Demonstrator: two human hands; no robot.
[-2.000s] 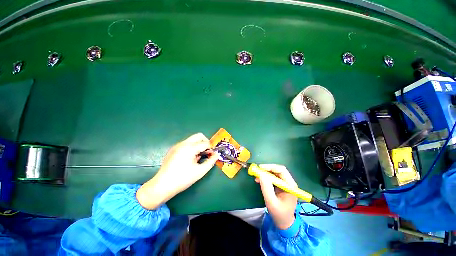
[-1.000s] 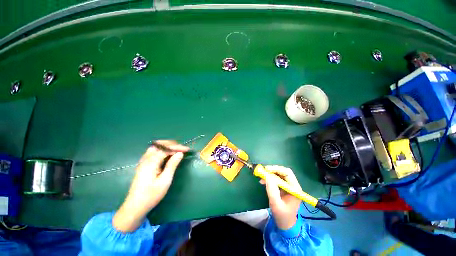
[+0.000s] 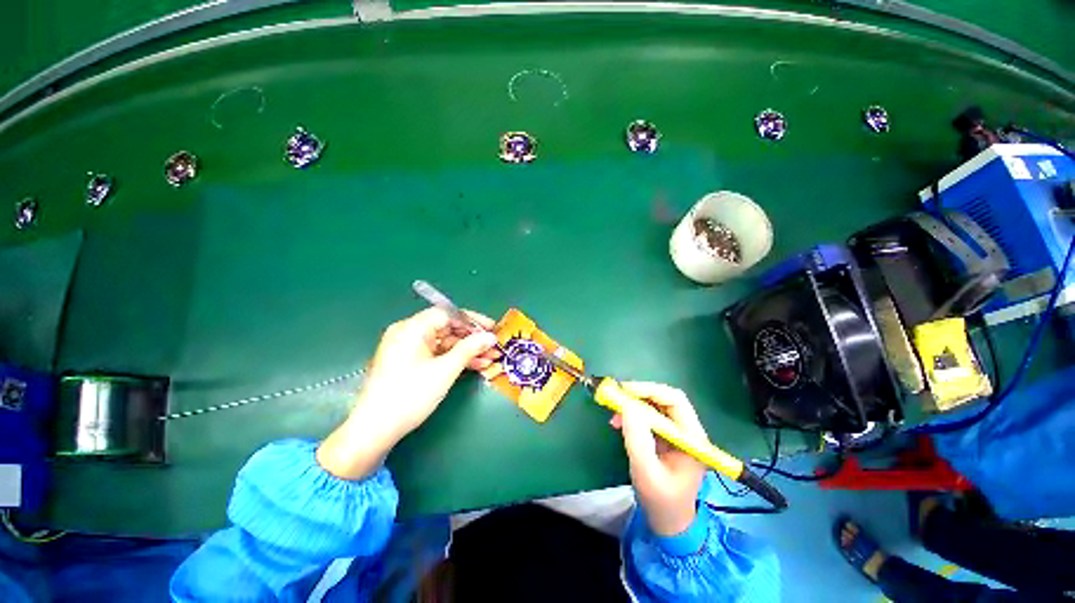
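A round silvery-purple stator part (image 3: 527, 364) sits in the orange square fixture (image 3: 545, 403) on the green mat. My left hand (image 3: 413, 371) holds slim metallic tweezers (image 3: 439, 299) at the fixture's left side, their lower end at the part. My right hand (image 3: 663, 454) holds the yellow soldering iron (image 3: 678, 441) like a pen, its metal tip at the right side of the part. Whether the tip touches is too small to tell. The solder wire (image 3: 265, 393) runs from the spool (image 3: 112, 416) to my left hand, which hides its end.
Several round parts (image 3: 518, 146) lie spaced along the green belt (image 3: 413, 83). A white pot (image 3: 721, 238) with brownish bits stands right of centre. Further right are a black fan (image 3: 796, 353), a yellow sponge block (image 3: 953, 363) and a blue station (image 3: 1008, 218). A person's sandalled foot (image 3: 857, 545) shows lower right.
My left hand has moved right, back to the fixture, and the tweezers now point down at the part. The iron stays at the part. The belt parts have shifted left in view.
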